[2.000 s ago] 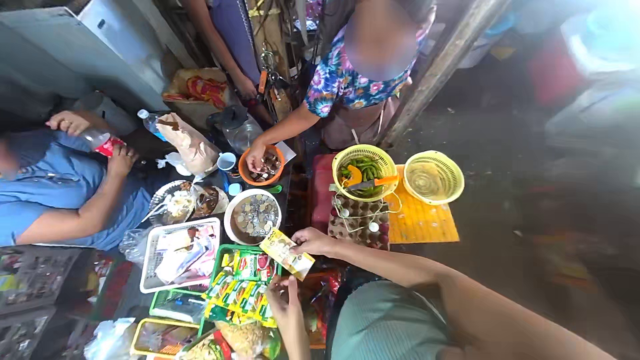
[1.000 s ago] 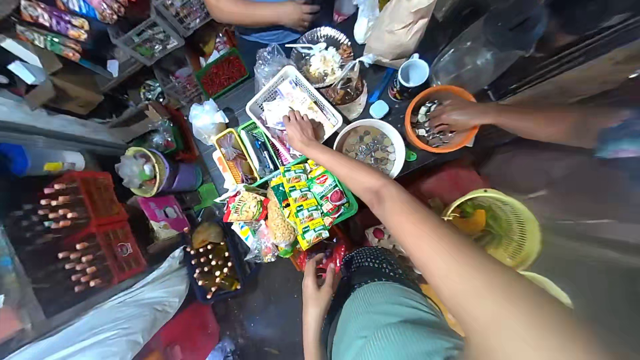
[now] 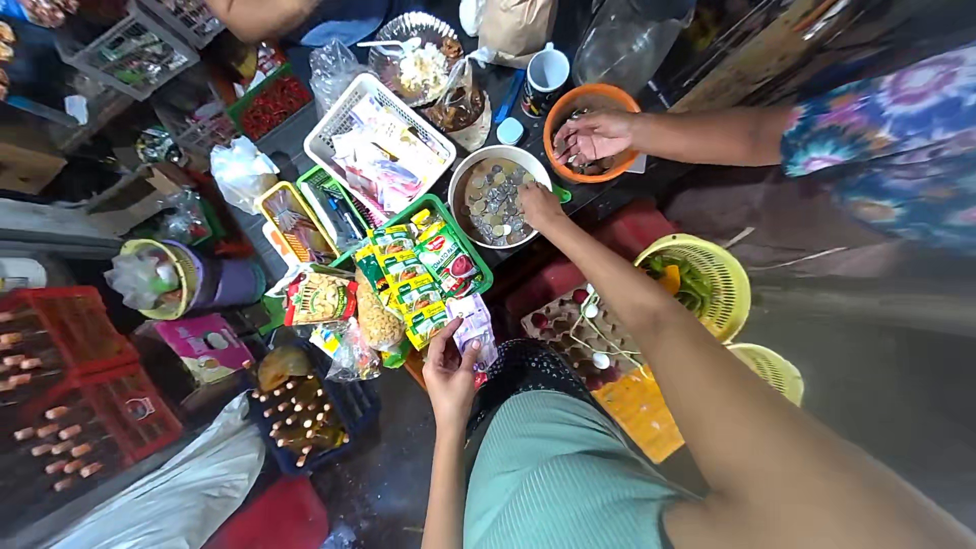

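My left hand (image 3: 451, 370) holds purple banknotes (image 3: 474, 328) between thumb and fingers, beside a green basket (image 3: 482, 280) of seasoning packets and a tomato paste pouch (image 3: 456, 265). My right hand (image 3: 540, 206) reaches into a round white bowl (image 3: 458, 200) of coins (image 3: 496, 200); its fingertips touch the coins at the right side, and whether they grip any cannot be told. Left of the bowl, a white plastic basket (image 3: 320, 149) holds banknotes and papers.
Another person's hand (image 3: 595, 139) is in an orange bowl (image 3: 627, 99) near the coin bowl. A mug (image 3: 547, 72), a plate of rice (image 3: 423, 65) and a brown paper bag (image 3: 517, 27) stand behind. Yellow baskets (image 3: 728, 282) and an egg tray (image 3: 564, 328) are at right.
My right hand held a yellow banknote two seconds ago, then was at the white basket; now it is in the coin bowl. Purple banknotes now show in my left hand. The view has turned.
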